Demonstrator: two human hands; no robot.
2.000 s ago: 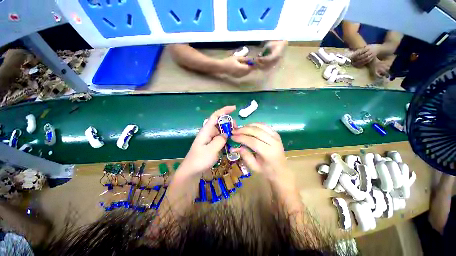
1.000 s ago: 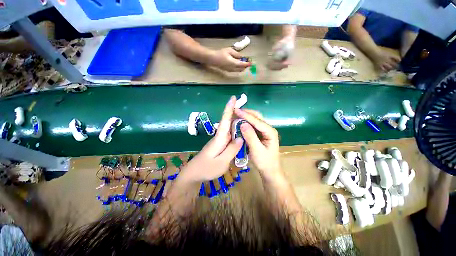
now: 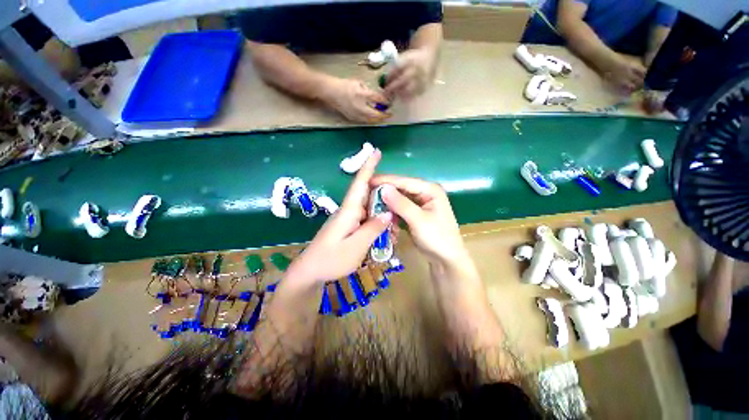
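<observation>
My left hand (image 3: 341,238) and my right hand (image 3: 423,217) hold a white plastic housing (image 3: 381,248) between them, upright over the belt's near edge. A blue battery cell shows inside the housing. Both thumbs press on its upper part, where a dark part shows; the fingers hide its sides. Battery-and-board assemblies (image 3: 218,310) with blue cells, thin wires and green boards lie in a row on the near bench at the left. More blue cells (image 3: 357,293) lie behind my left wrist.
A green conveyor belt (image 3: 460,168) crosses the middle, carrying filled housings (image 3: 144,216). Empty housings (image 3: 575,275) are heaped at right, near a black fan (image 3: 719,172). A blue tray (image 3: 185,78) lies on the far bench. Two people work opposite; another person's arm shows at far right.
The blue cell now sits inside the housing, which both hands grip; earlier the housing's ends and cell were more exposed. Belt items have shifted left in view. The opposite person's hands have moved.
</observation>
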